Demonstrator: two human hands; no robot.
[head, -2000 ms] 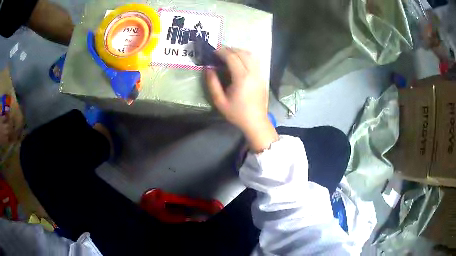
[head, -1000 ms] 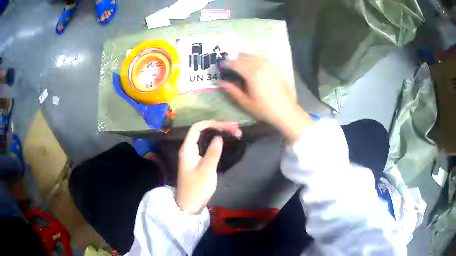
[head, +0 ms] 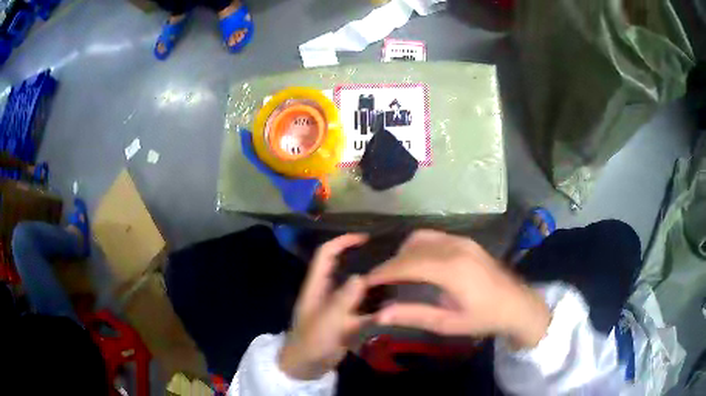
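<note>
A wrapped grey-green carton (head: 464,139) stands before me. On its top lie a tape gun (head: 290,186) with a yellow tape roll (head: 334,139), a red-bordered UN battery label (head: 416,100) and a black corner protector (head: 389,161), loose over the label's lower edge. A white label shows partly under the roll. My left hand (head: 325,309) and my right hand (head: 457,290) are blurred and close together over my lap, below the carton's near edge, fingers curved. The area between them is dark; I cannot tell if they hold anything.
A white strip (head: 364,31) and a small red-edged label (head: 404,51) lie beyond the carton. Green woven sheeting (head: 596,85) is at right, cardboard (head: 124,224) and a red stool (head: 120,348) at left. A person's feet in blue sandals (head: 236,29) are at the far side.
My right hand has left the black protector on the label and moved down to my left hand. Both hands are now together over my lap. The view has shifted, so the carton appears lower and further right.
</note>
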